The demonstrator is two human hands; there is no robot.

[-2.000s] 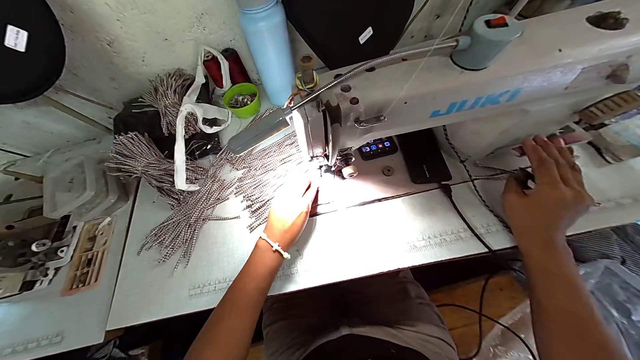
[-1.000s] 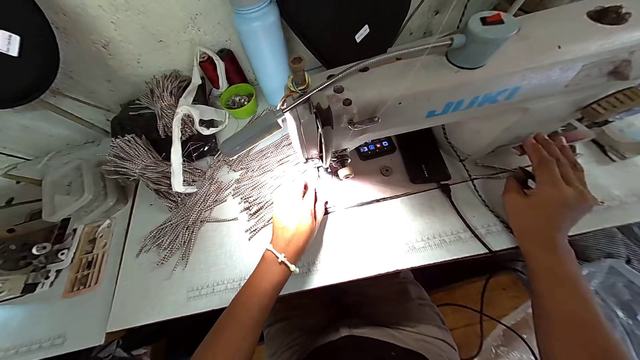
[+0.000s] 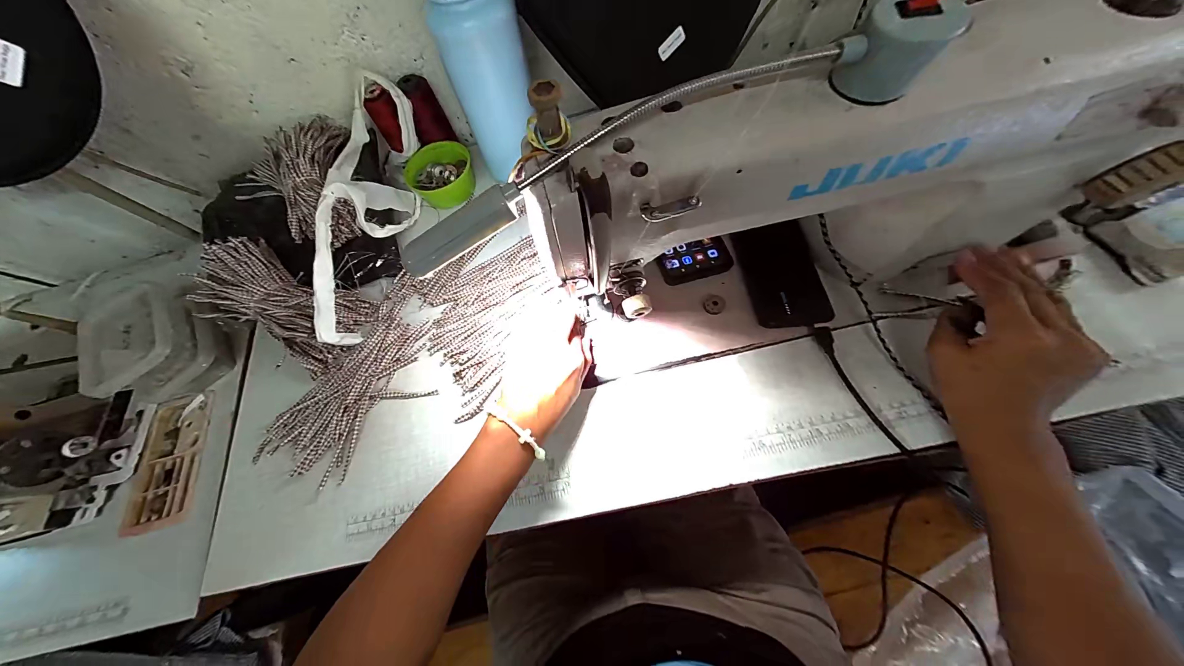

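Note:
My left hand (image 3: 546, 361) rests on the sewing table under the needle area of a Juki sewing machine (image 3: 879, 176). The lamp glare washes out its fingers, so what they hold cannot be told. Beside it, to the left, lie many short patterned cords (image 3: 481, 324), with a further bundle of cords (image 3: 342, 407) nearer the table's left side. My right hand (image 3: 1017, 342) is at the right of the machine bed, its fingers bent around the ends of some thin cords (image 3: 911, 305); its grip is partly hidden.
A grey lamp (image 3: 462, 227) on a flexible arm shines at the needle. Behind the cords stand a green cup (image 3: 439, 176) of small metal parts, thread spools (image 3: 425, 109) and a blue bottle (image 3: 481, 79). A black phone (image 3: 782, 277) with a cable lies on the machine bed.
The fingers of my right hand have shifted a little over the cord ends. My left hand stays close to the needle area.

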